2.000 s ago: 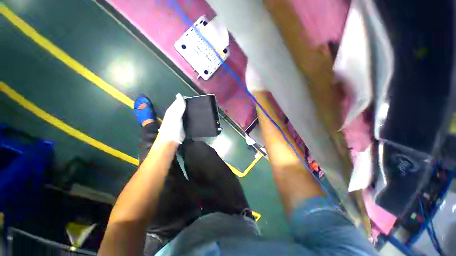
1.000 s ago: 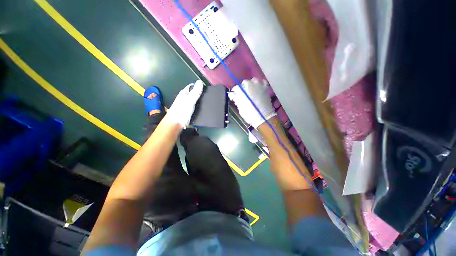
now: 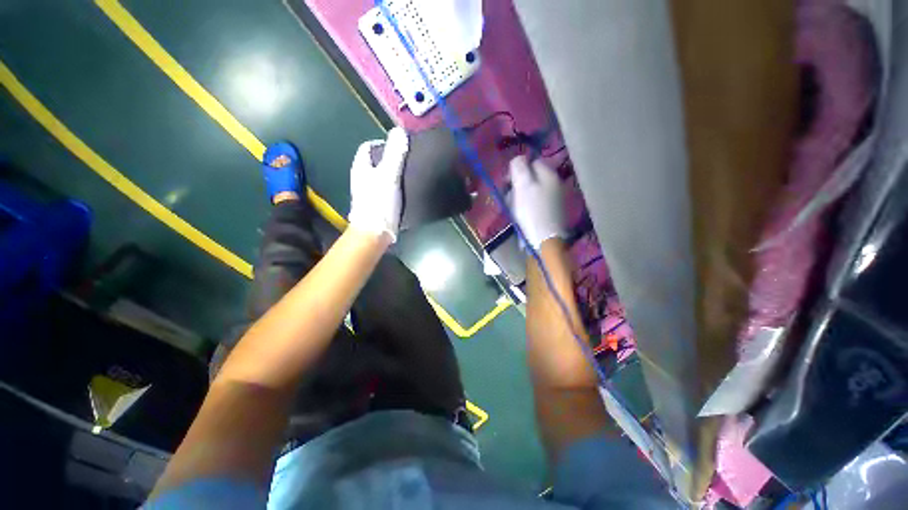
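Observation:
My left hand [image 3: 377, 187], in a white glove, grips the left edge of a dark flat device [image 3: 435, 176] held at the edge of the pink-covered shelf [image 3: 490, 88]. My right hand [image 3: 538, 199], gloved and slightly blurred, is over the shelf to the right of the device, near a small black plug or adapter [image 3: 530, 142]. A thin black lead runs from there toward the device. Whether my right fingers hold anything cannot be told.
A white perforated plate [image 3: 423, 50] lies on the shelf above the device. A blue cable [image 3: 456, 127] crosses the view over the shelf and near my right arm. A grey-white panel with a brown edge [image 3: 617, 149] overhangs at right. Green floor with yellow lines lies left.
My left hand has shifted slightly with the device, which is now tilted. My right hand has moved away from the device's edge, further right over the shelf. A black lead now shows beside the device.

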